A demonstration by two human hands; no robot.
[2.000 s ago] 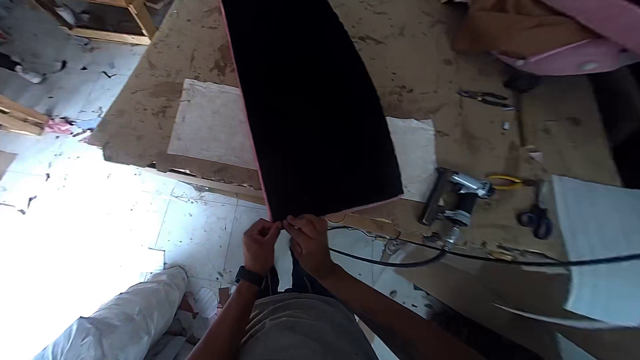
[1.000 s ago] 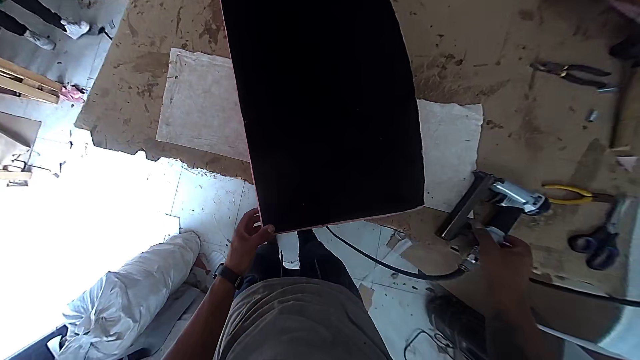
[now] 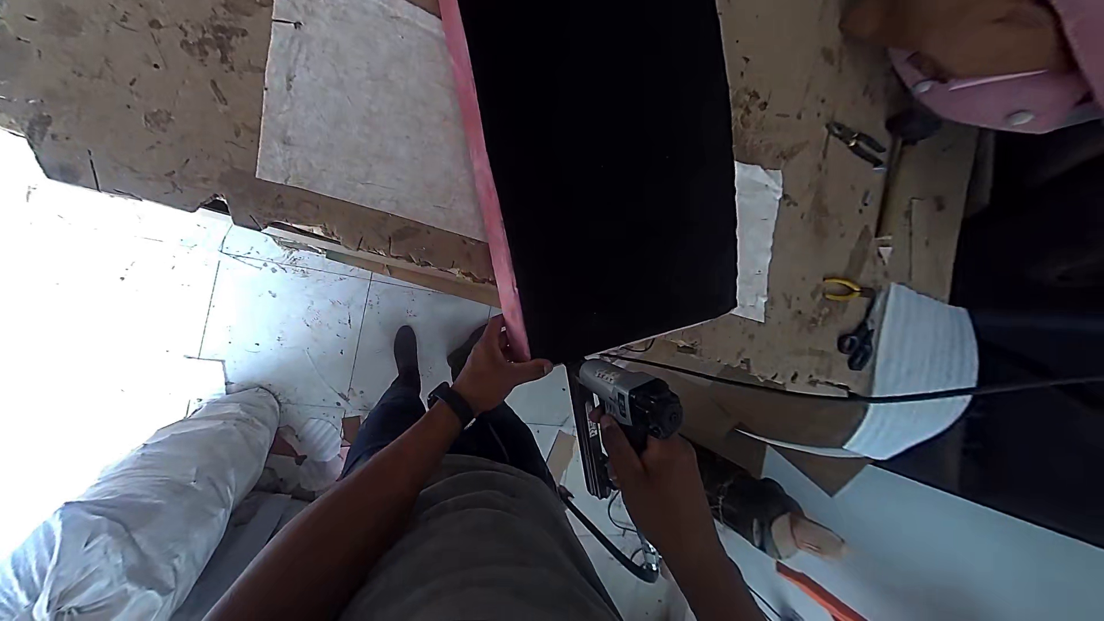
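Observation:
A large black panel point(image 3: 612, 172) with a pink edge strip point(image 3: 483, 164) lies across the workbench, its near end overhanging the bench edge. My left hand point(image 3: 496, 371) grips the panel's near left corner, thumb on the dark face and fingers at the pink edge. In my right hand point(image 3: 647, 457) is a pneumatic staple gun point(image 3: 621, 401), its nose at the panel's near edge just right of my left hand. Whether the nose touches the panel is hard to tell. An air hose point(image 3: 608, 539) hangs below the gun.
White sheets point(image 3: 371, 112) lie under the panel on the cardboard-covered bench point(image 3: 172, 95). Toward the right are pliers point(image 3: 856, 144), yellow-handled pliers point(image 3: 843, 289), scissors point(image 3: 856, 342), white foam sheet point(image 3: 923, 371) and a black hose point(image 3: 966, 392). A wrapped roll point(image 3: 164, 509) lies on the floor.
My right hand, at the panel's edge two seconds ago and at the staple gun on the bench one second ago, has brought the gun to the panel's near edge. My left hand has stayed at the corner.

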